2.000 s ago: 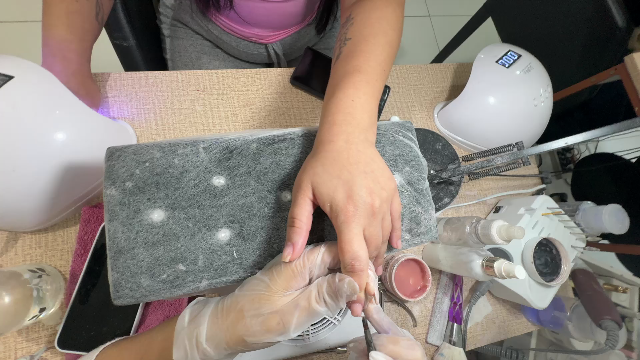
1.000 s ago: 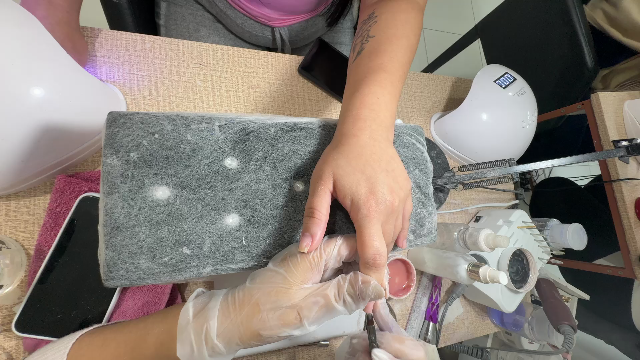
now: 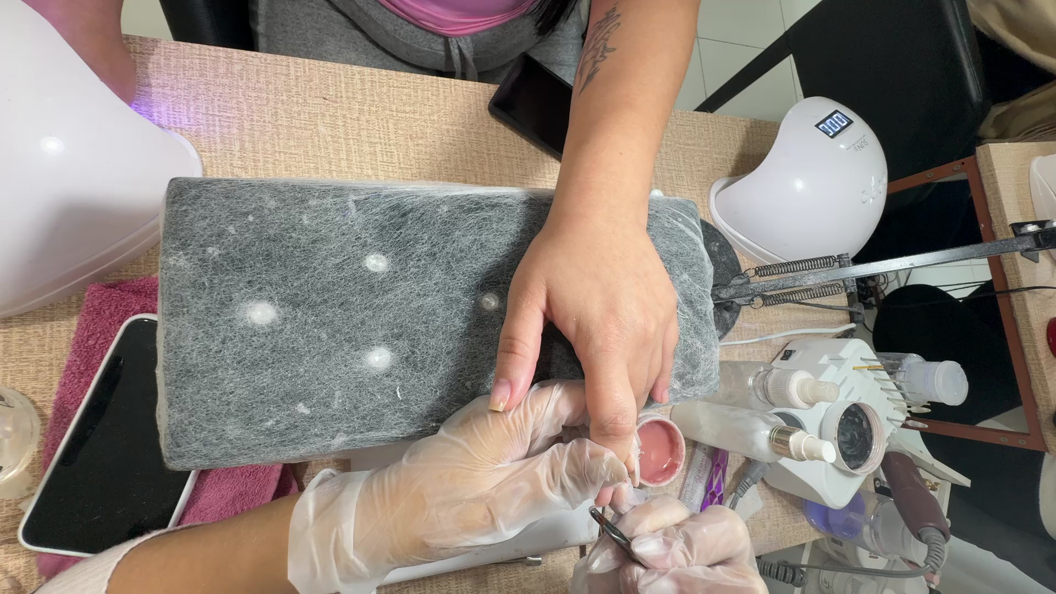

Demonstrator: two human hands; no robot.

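My left hand (image 3: 487, 478), in a translucent glove, grips a finger of another person's hand (image 3: 606, 322), which lies palm down over the edge of a grey hand rest (image 3: 330, 379) wrapped in white fibrous covering. My right hand (image 3: 668, 549), gloved too, holds a slim dark metal tool (image 3: 612, 535); its tip is near that person's fingertips, and its kind cannot be told. An open jar of pink gel or paste (image 3: 660, 450) stands just beyond the fingertips. My fingers partly hide the nail of the held finger.
White nail lamps (image 3: 804, 186) stand at right and left. At right are pump bottles (image 3: 755, 429), an electric nail file handpiece (image 3: 914, 495) and a spring-armed lamp stand (image 3: 899, 262). A phone (image 3: 99, 437) lies on a pink towel (image 3: 99, 346); another phone (image 3: 532, 103) lies near the far table edge.
Both gloved hands stay close around the other person's fingertips, and the dark tool remains in my right hand. The view has shifted somewhat.
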